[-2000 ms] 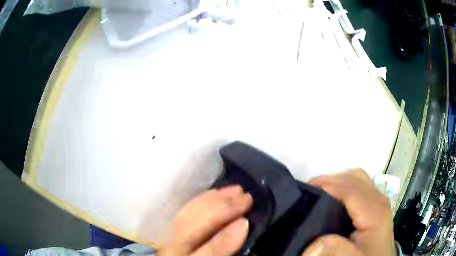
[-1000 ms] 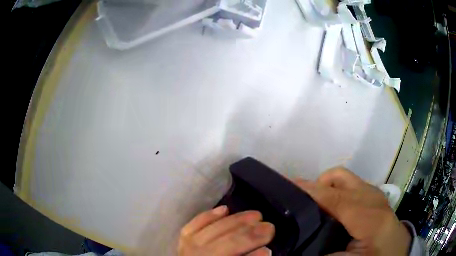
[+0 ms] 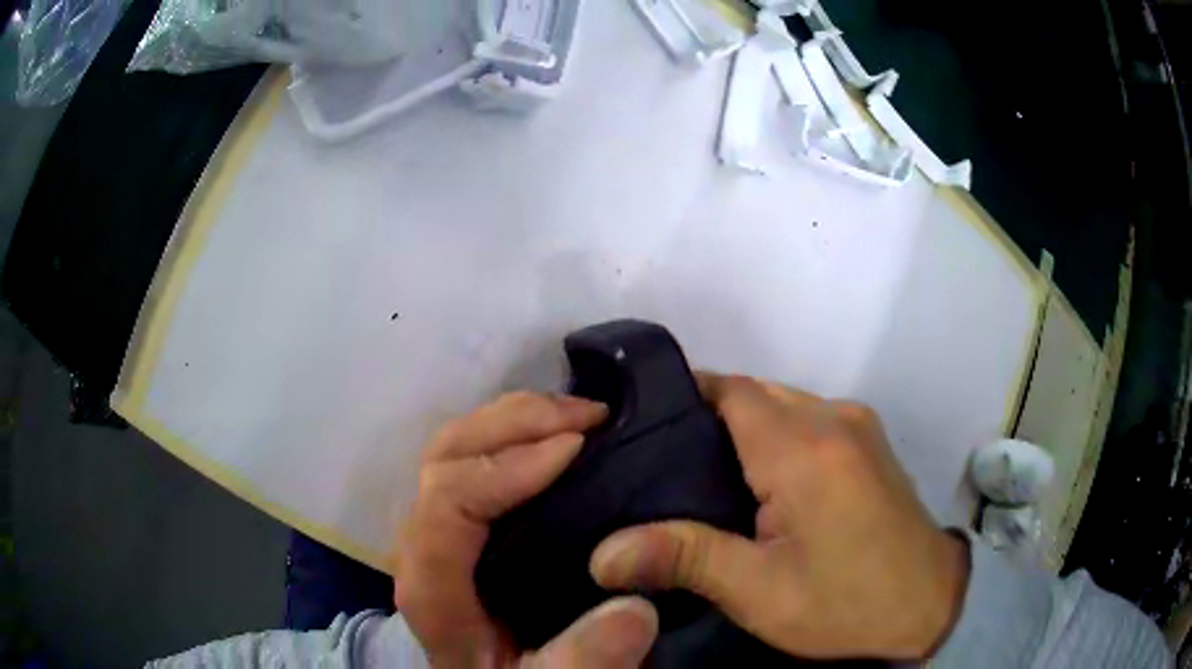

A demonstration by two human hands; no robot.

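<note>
A black angular housing (image 3: 641, 457) is held over the front of the white board (image 3: 392, 340). Its far end has a rounded recess, and a seam line runs across it. My left hand (image 3: 503, 523) grips its left side, with fingertips at the recess. My right hand (image 3: 811, 523) grips its right side, with the thumb lying across the top. The near end of the housing is cut off by the bottom edge and partly hidden by my hands.
White plastic brackets (image 3: 837, 118) lie at the back right. A white looped bracket (image 3: 379, 115) and clear plastic bags (image 3: 216, 37) are at the back left. A white crumpled, round-topped item (image 3: 1013, 471) lies at the right edge. Tan tape borders the board.
The housing has turned so its far end points more directly away, and it sits higher in view. My right thumb now lies on top. The camera view has shifted.
</note>
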